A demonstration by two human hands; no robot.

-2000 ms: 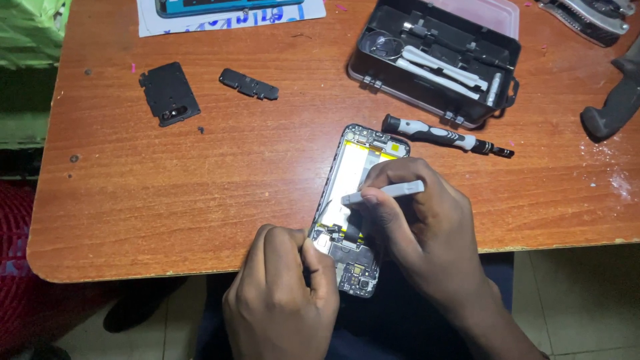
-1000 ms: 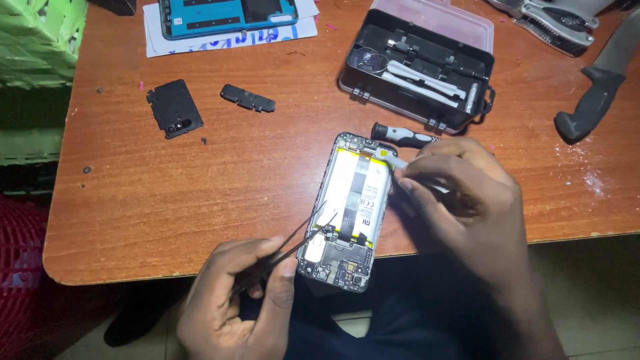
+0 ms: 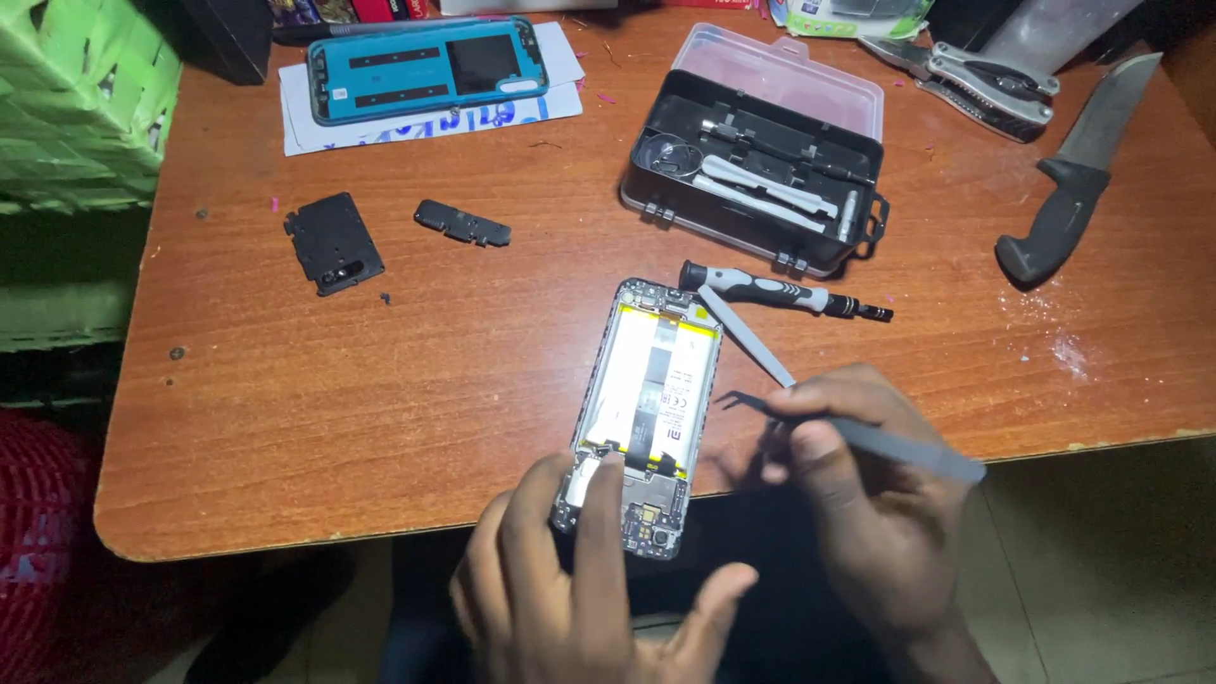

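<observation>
An opened smartphone point(image 3: 655, 380) with its battery point(image 3: 622, 380) and circuit board showing lies at the table's front edge. My left hand point(image 3: 589, 579) rests its fingertips on the phone's lower left part, thumb spread away. My right hand point(image 3: 864, 484) holds bent-tip tweezers point(image 3: 855, 437) to the right of the phone, with the tips near its right edge. A grey plastic pry tool point(image 3: 746, 337) lies between the phone's upper right corner and my right fingertips. Just beyond it is a precision screwdriver point(image 3: 788, 290), lying on the table.
A black toolbox point(image 3: 731, 204) with its lid raised stands beyond the phone. Two black inner covers point(image 3: 337, 245) point(image 3: 463, 224) lie left. A blue back cover point(image 3: 427, 71) sits on paper point(image 3: 294, 123) at the back. A multi-tool point(image 3: 978, 90) and a knife point(image 3: 1064, 199) lie right.
The tweezers were in my left hand one second ago and are now in my right. The pry tool, earlier held in my right hand, now lies by the phone. My left fingers have moved onto the phone.
</observation>
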